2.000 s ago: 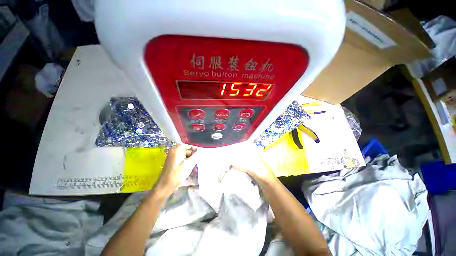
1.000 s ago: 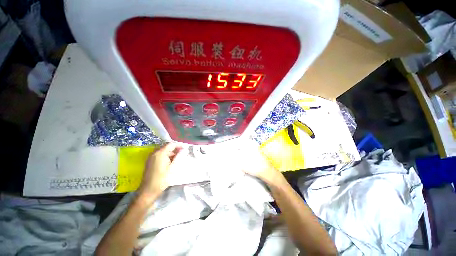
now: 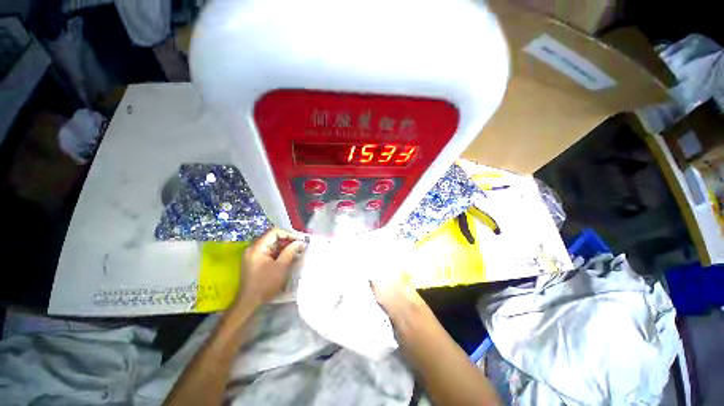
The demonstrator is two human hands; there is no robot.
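Note:
The pale grey-white garment (image 3: 341, 305) lies under the machine head and hangs over the table's front edge; its upper part is washed out by glare. The white button machine (image 3: 349, 47) fills the top centre, its red panel (image 3: 357, 119) showing 1533. My left hand (image 3: 266, 266) is at the left of the head, thumb and fingertips together by a small dark piece, beside the cloth. My right hand (image 3: 393, 293) is at the cloth's right side, its fingertips lost in the glare. The dies are hidden.
Heaps of shiny silver-blue buttons lie left (image 3: 213, 204) and right (image 3: 444, 202) of the head. Yellow-black pliers (image 3: 480, 222) lie at the right. A garment pile (image 3: 583, 329) is by a blue crate (image 3: 587, 244). A cardboard box (image 3: 516, 103) stands behind. More cloth (image 3: 79, 365) lies lower left.
The counter went from 1532 to 1533. The cloth between my hands is now gathered into a narrower, rounded shape. My right hand has moved slightly down and left. The view has shifted.

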